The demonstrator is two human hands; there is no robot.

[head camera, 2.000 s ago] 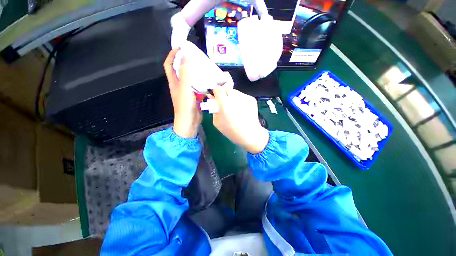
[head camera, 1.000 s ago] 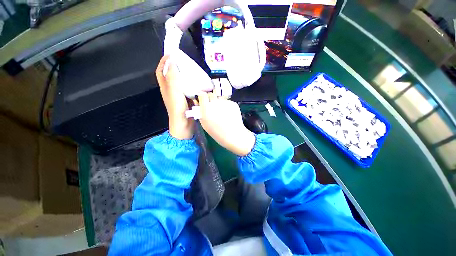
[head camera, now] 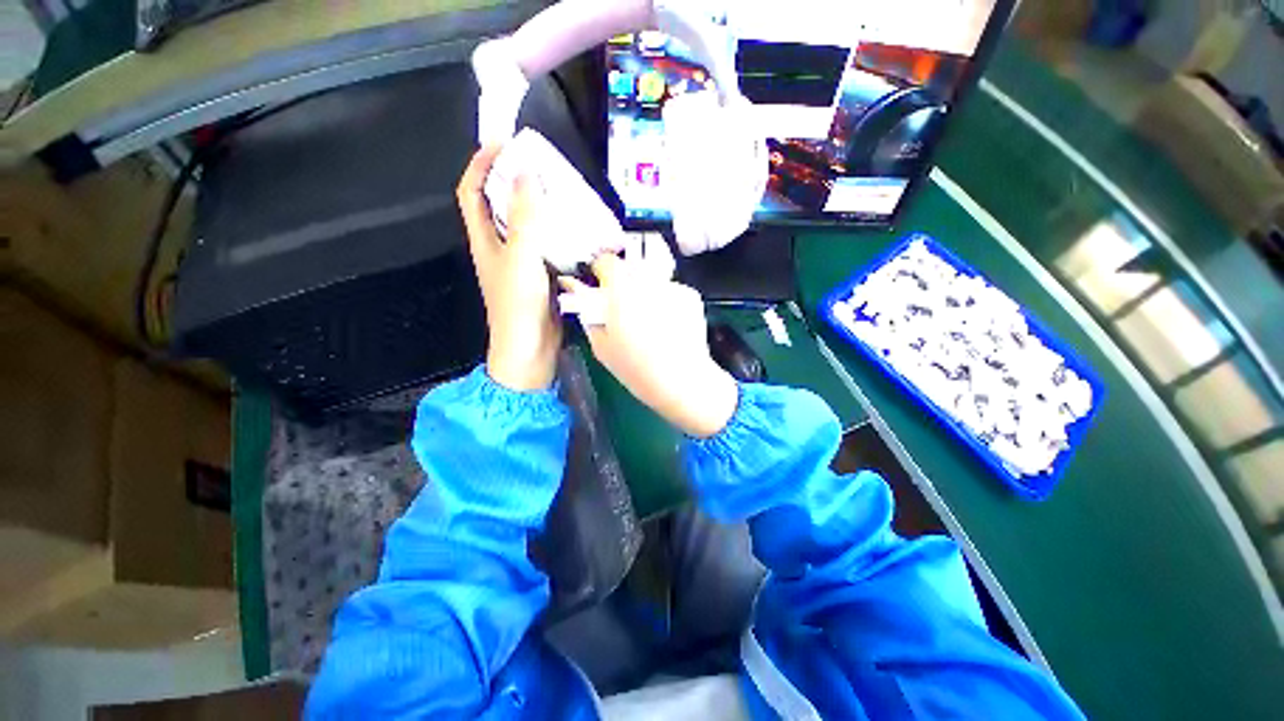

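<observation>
Pale pink and white headphones [head camera: 711, 176] are held up in front of the monitor, with the headband at the top of the view. My left hand [head camera: 510, 289] is closed around the left ear cup from its outer side. My right hand [head camera: 651, 331] is at the lower edge of that same cup, its fingertips pinching a small white piece [head camera: 580, 302]. What the piece is cannot be told, and the fingers partly hide where it meets the cup. The other ear cup hangs free before the screen.
A monitor [head camera: 901, 106] stands behind the headphones. A black computer case [head camera: 338, 240] lies at left, above a grey patterned sheet [head camera: 338, 535]. A black mouse [head camera: 734, 352] is right of my right hand. A blue basket [head camera: 962, 414] of small white pieces is at right. Cartons [head camera: 169, 486] stand far left.
The headphones and both hands shifted left, then back slightly right. A red spot seen at the fingertips earlier no longer shows. Both hands keep their hold at the cup.
</observation>
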